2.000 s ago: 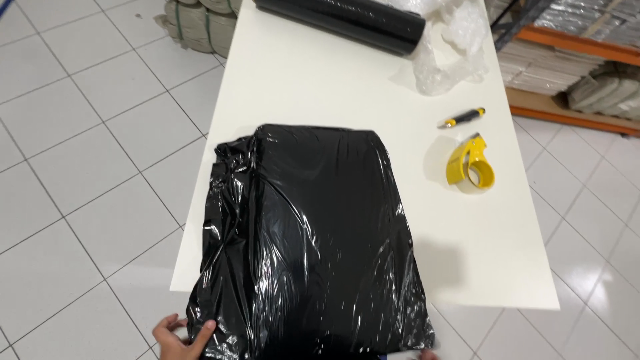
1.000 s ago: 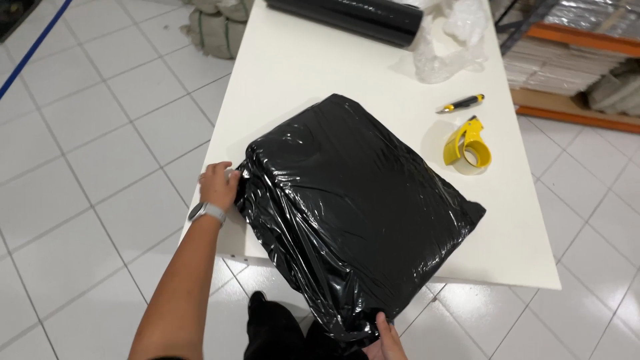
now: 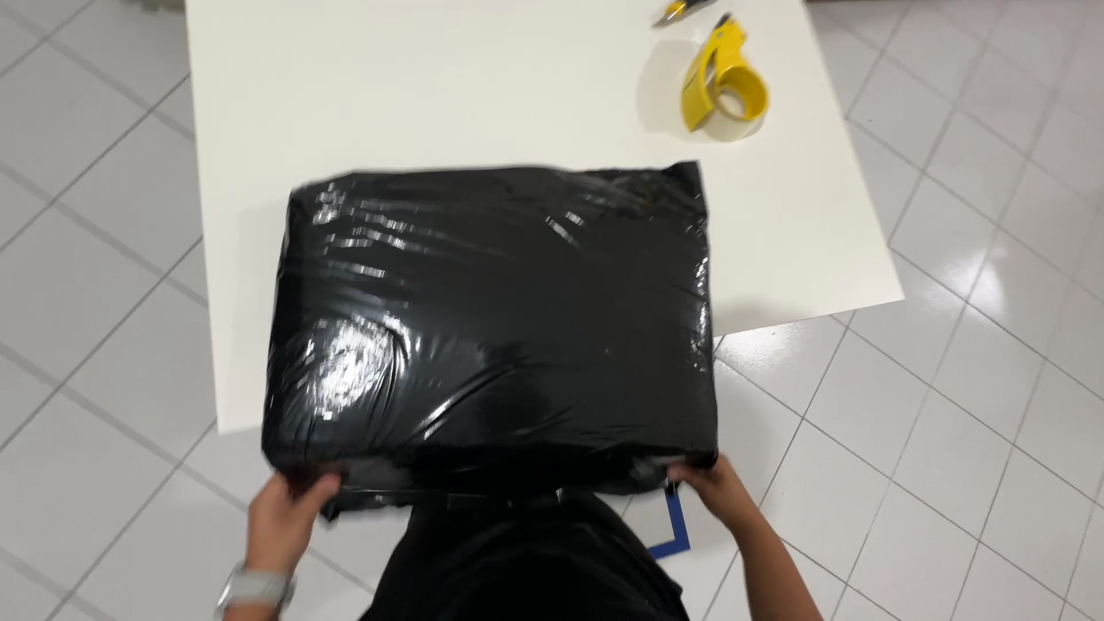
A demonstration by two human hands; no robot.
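Note:
A bulky rectangular package wrapped in glossy black plastic film (image 3: 517,310) lies over the near edge of the white table, its near side overhanging. My left hand (image 3: 289,517), below a wrist-worn watch with a pale band, grips the package's near left corner, thumb on top. At the near right corner my right hand (image 3: 707,483) holds the film, its fingers partly hidden beneath. Beyond the package, a yellow tape dispenser with a roll of tape (image 3: 729,86) rests on the table.
A utility knife (image 3: 681,10) lies at the top of the white table (image 3: 431,86), cut off by the frame. Tiled floor (image 3: 966,414) surrounds the table, with a blue marking (image 3: 677,526) near my body. The table's near right corner juts out past the package.
The package has been turned, so its long side now faces me. My left hand has moved from its left side to the near left corner, my right to the near right corner. The view has shifted.

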